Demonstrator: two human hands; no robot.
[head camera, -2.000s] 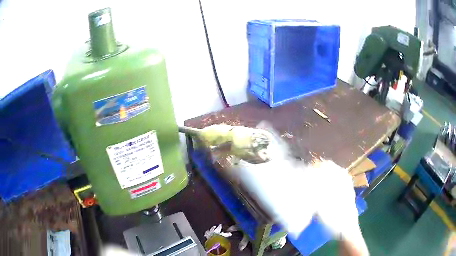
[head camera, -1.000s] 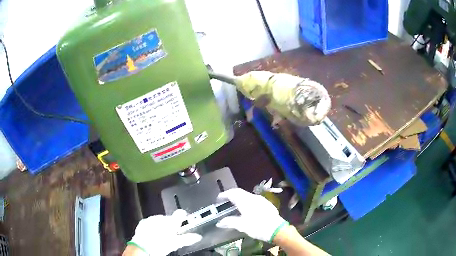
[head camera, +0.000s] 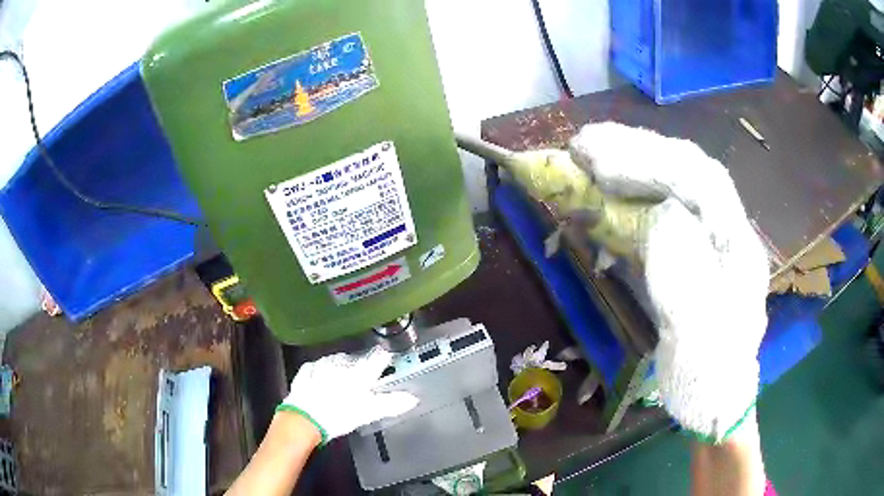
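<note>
The silver sheet-metal panel (head camera: 448, 373) lies on the grey slotted machine table (head camera: 426, 463) under the green machine head (head camera: 320, 184), its edge with rectangular cut-outs at the spindle (head camera: 395, 331). My left hand (head camera: 347, 392), in a white glove with a green cuff edge, grips the panel's left end. My right hand (head camera: 693, 252), gloved too, is closed around the yellow wrapped feed handle (head camera: 562, 189) right of the head. The tap's tip is hidden behind the panel's edge and the head.
A second panel (head camera: 182, 436) lies on the left bench (head camera: 78, 387). A yellow cup (head camera: 535, 399) with a purple stick stands right of the table, beside crumpled white bits. Blue bins stand behind left (head camera: 107, 213) and on the right bench (head camera: 717, 48).
My right hand has let go of the panel and moved up right onto the feed handle. The panel is now further back under the spindle. My left hand still holds its left end.
</note>
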